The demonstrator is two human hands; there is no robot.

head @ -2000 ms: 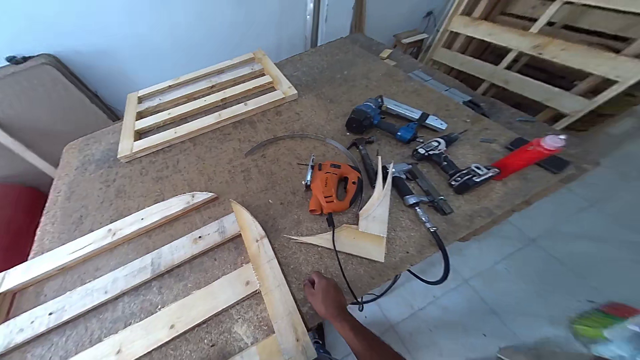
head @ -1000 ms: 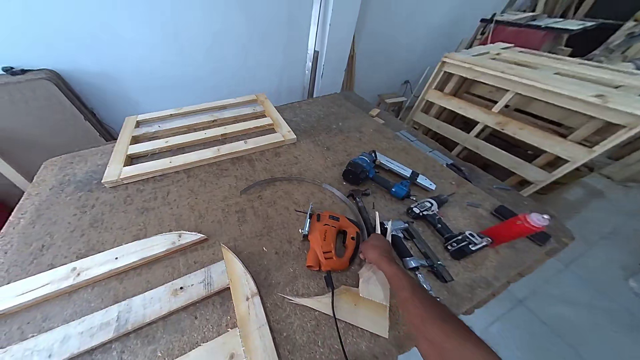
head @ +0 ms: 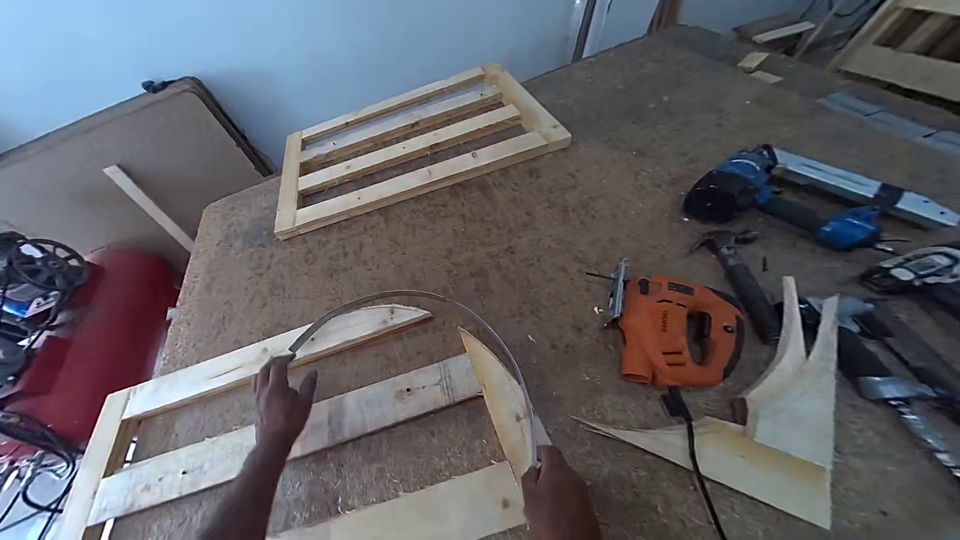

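A thin flexible metal strip (head: 409, 292) is bent into an arch over the slatted wooden frame (head: 405, 401) at the lower left. My left hand (head: 281, 401) holds the strip's left end above the top slat. Its right end is in my right hand (head: 555, 491), beside the curved wooden end piece (head: 499, 401). An orange jigsaw (head: 671, 330) lies to the right of the frame, its blade toward the upper left and its cable running down. Curved wood offcuts (head: 787, 442) rest right of that cable.
A smaller slatted frame (head: 442, 176) lies near the wall. At the right are a blue nailer (head: 787, 199), a hammer (head: 742, 281) and a partly visible drill (head: 915, 270). A red tank (head: 112, 330) stands beyond the table's left edge.
The metal strip has moved from beside the jigsaw to over the large frame and is now in both hands. My right hand has left the offcuts. My left hand has come into view.
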